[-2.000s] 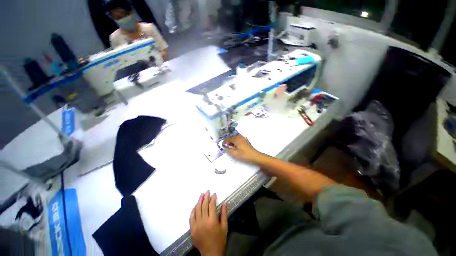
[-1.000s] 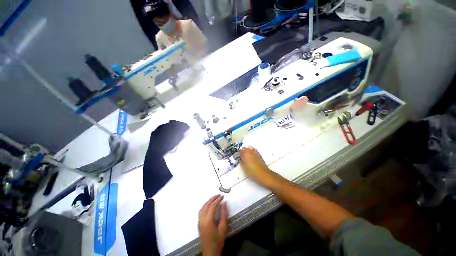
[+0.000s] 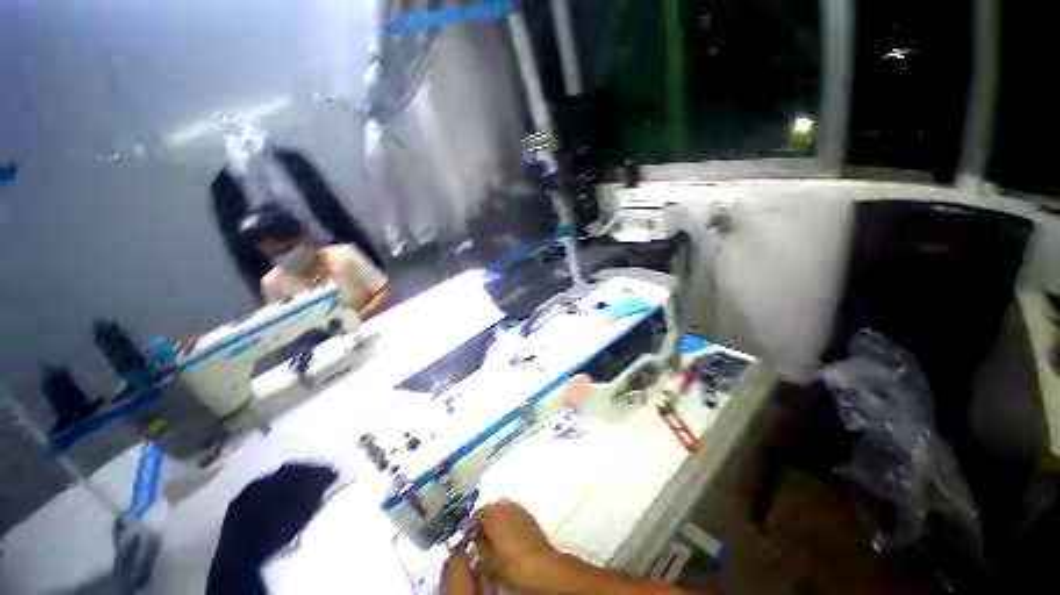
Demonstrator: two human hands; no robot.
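The white sewing machine (image 3: pixel 529 401) with a blue stripe stands in the middle. My right hand (image 3: pixel 511 544) is at its needle end, fingers bent around the presser foot area. My left hand (image 3: pixel 460 572) is at the bottom edge, mostly cut off, its fingertips close to the right ones. The fingers and blur hide the foot and needle, and I cannot tell what either hand grips. A black fabric panel (image 3: pixel 265 521) lies left of the machine.
Red-handled snips (image 3: pixel 679 427) lie at the table's right end, with small dark items beyond. A masked person (image 3: pixel 314 265) sits opposite behind another machine (image 3: pixel 273 349). A clear plastic bag (image 3: pixel 901 430) hangs at the right. Dark thread cones (image 3: pixel 120 351) stand at far left.
My left hand has moved from the table's front edge up to my right hand at the needle area. The view has tilted up, so the machine sits lower.
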